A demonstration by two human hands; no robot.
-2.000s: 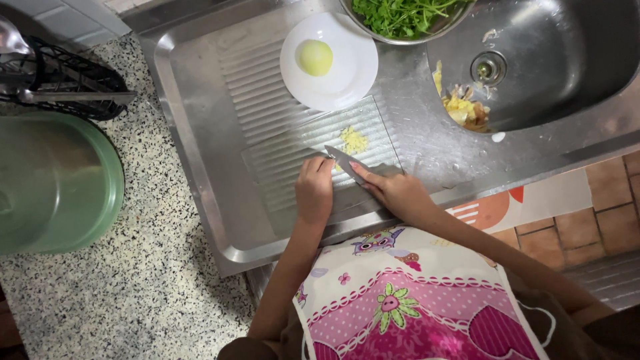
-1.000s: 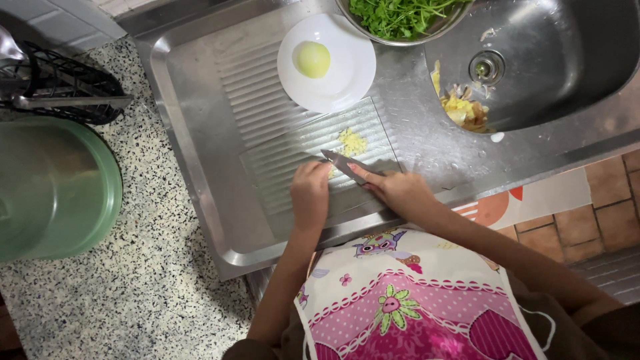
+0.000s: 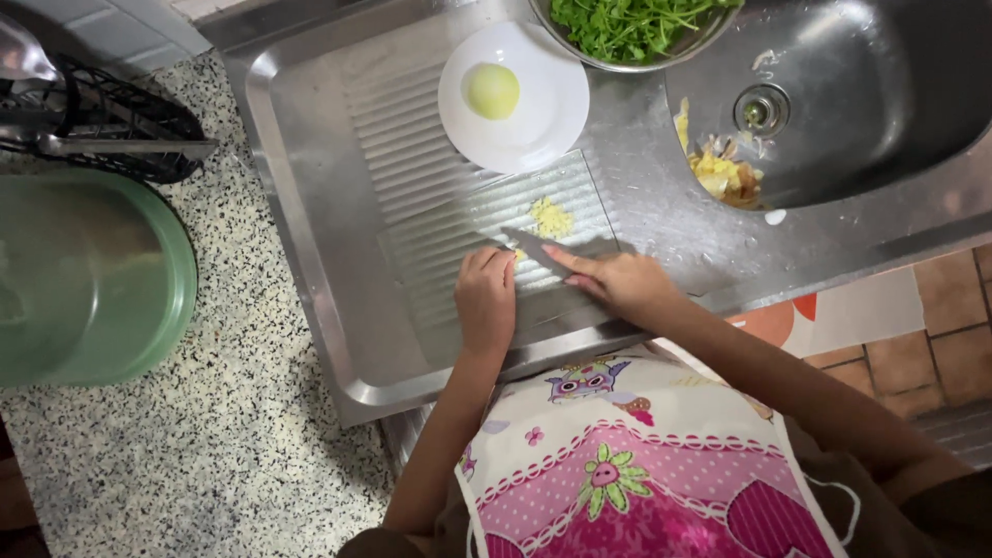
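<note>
My right hand [image 3: 620, 283] grips a small kitchen knife [image 3: 537, 253], its blade pointing up and to the left. Beside the blade, my left hand [image 3: 488, 291] presses its bent fingertips on a small yellowish piece [image 3: 520, 254], mostly hidden by the fingers. Both hands are over a clear glass cutting board [image 3: 577, 186] lying on the ribbed steel drainboard. Finely chopped pale yellow bits, perhaps garlic or ginger, form a small pile [image 3: 552, 218] just above the knife. Beyond the board, a peeled pale green onion [image 3: 492, 91] rests on a white plate [image 3: 542, 132].
A metal bowl of leafy greens [image 3: 639, 27] stands at the top. To the right, the sink basin [image 3: 833, 155] holds peels and scraps [image 3: 725, 174] near its drain. A green plastic tub [image 3: 147, 310] and a black wire basket with utensils [image 3: 155, 128] occupy the speckled counter [image 3: 225, 434] at left.
</note>
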